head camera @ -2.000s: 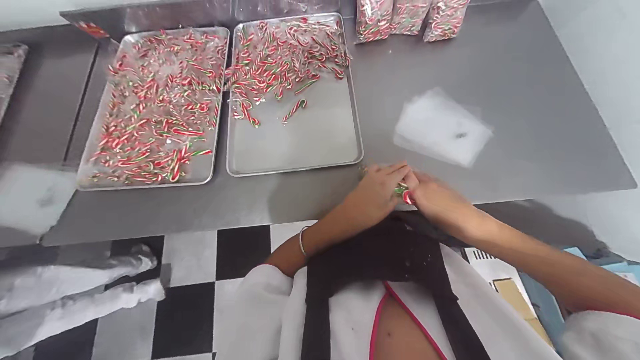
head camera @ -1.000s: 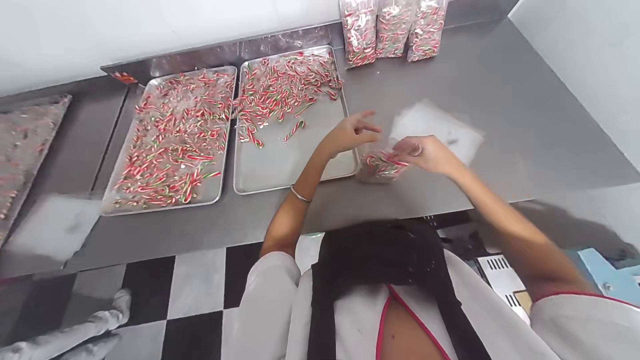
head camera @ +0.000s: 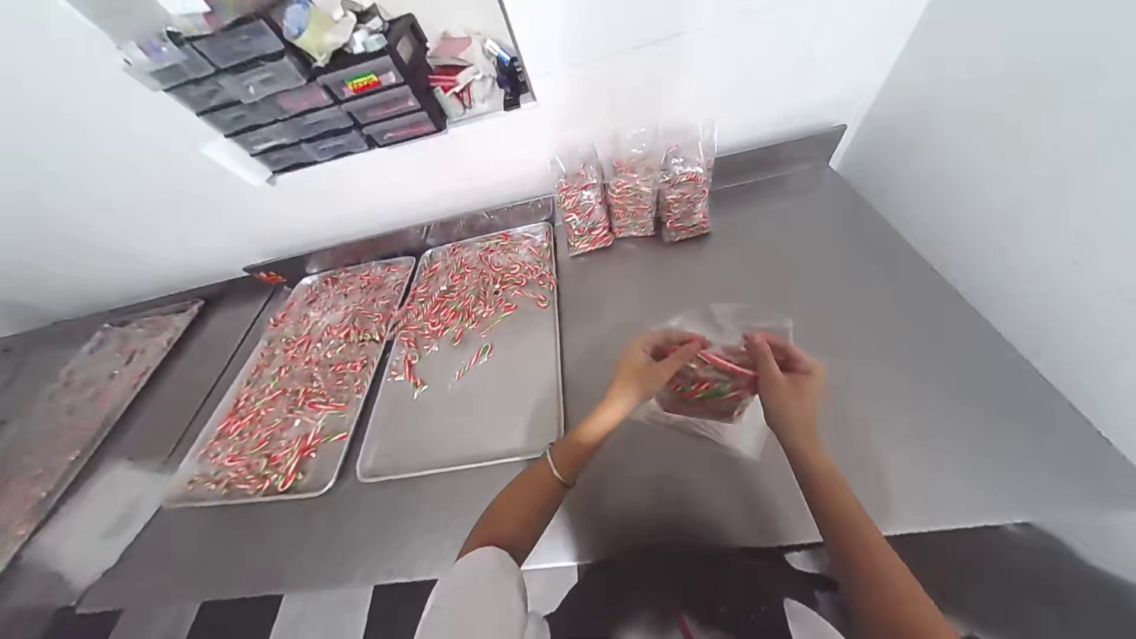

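Note:
A clear plastic bag of small candy canes (head camera: pixel 710 390) is held between both hands over the steel worktop. My left hand (head camera: pixel 652 364) grips the left side of its upper edge, and my right hand (head camera: pixel 783 377) pinches the right side. Beneath the bag lie flat clear plastic bags (head camera: pixel 750 439), partly covered. To the left, a metal tray (head camera: pixel 470 439) carries candy canes mostly in its far half, with one cane (head camera: pixel 475 359) lying apart. Beside it, a fuller metal tray (head camera: pixel 333 475) is covered in wrapped candy canes.
Several filled candy bags, three in number, stand against the wall, including one filled bag (head camera: pixel 683 200). Another tray (head camera: pixel 115 390) lies at far left, near blurred clear plastic (head camera: pixel 102 515). A small drawer unit (head camera: pixel 311 98) is on the wall. The worktop (head camera: pixel 887 355) meets a side wall.
The bag and both hands have moved away from the worktop's front edge, over the flat bags. My left hand, apart from the bag one second ago, now grips it. The view has tilted upward.

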